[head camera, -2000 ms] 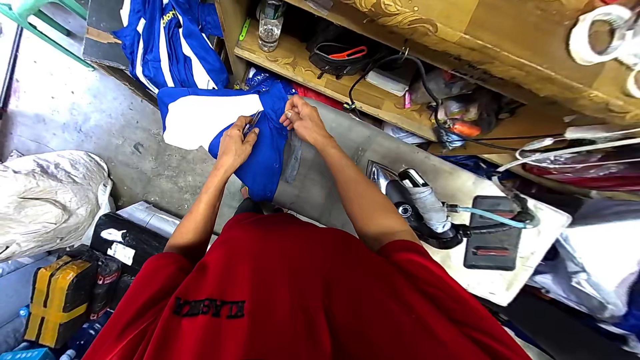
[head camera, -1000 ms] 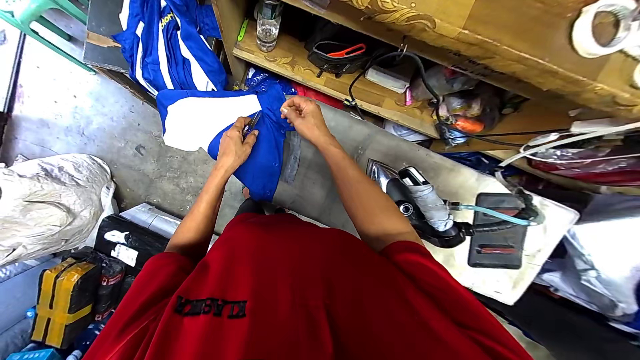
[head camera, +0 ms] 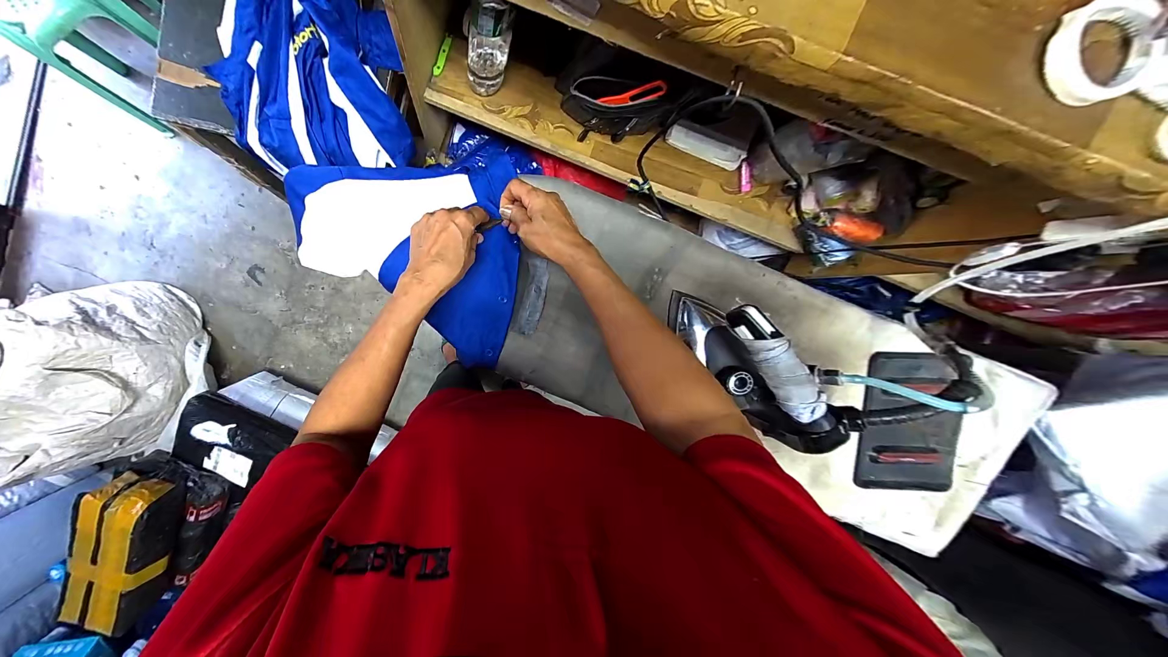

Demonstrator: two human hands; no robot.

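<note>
A blue and white fabric garment [head camera: 470, 315] lies over the left end of a grey ironing board [head camera: 602, 301]. My left hand [head camera: 444, 246] rests on the garment with a small dark tool [head camera: 493, 223], perhaps thread snips, showing at its fingertips. Just to the right, my right hand [head camera: 538, 217] pinches at the garment with thumb and forefinger, close to the tool's tip; what exactly it pinches is too small to tell. A steam iron [head camera: 762, 370] with a cloth-wrapped handle lies on the board to the right of my right forearm.
Beyond the board stands a wooden shelf [head camera: 584, 137] with a bottle [head camera: 488, 50], a black pouch and cables. A dark iron rest [head camera: 908, 420] is at the board's right end. Another blue and white garment [head camera: 310, 82] hangs upper left. Taped parcels [head camera: 119, 557] and a white sack [head camera: 91, 374] sit at left.
My right hand has come down closer to my left hand, at the small tool. The garment and the iron look unmoved.
</note>
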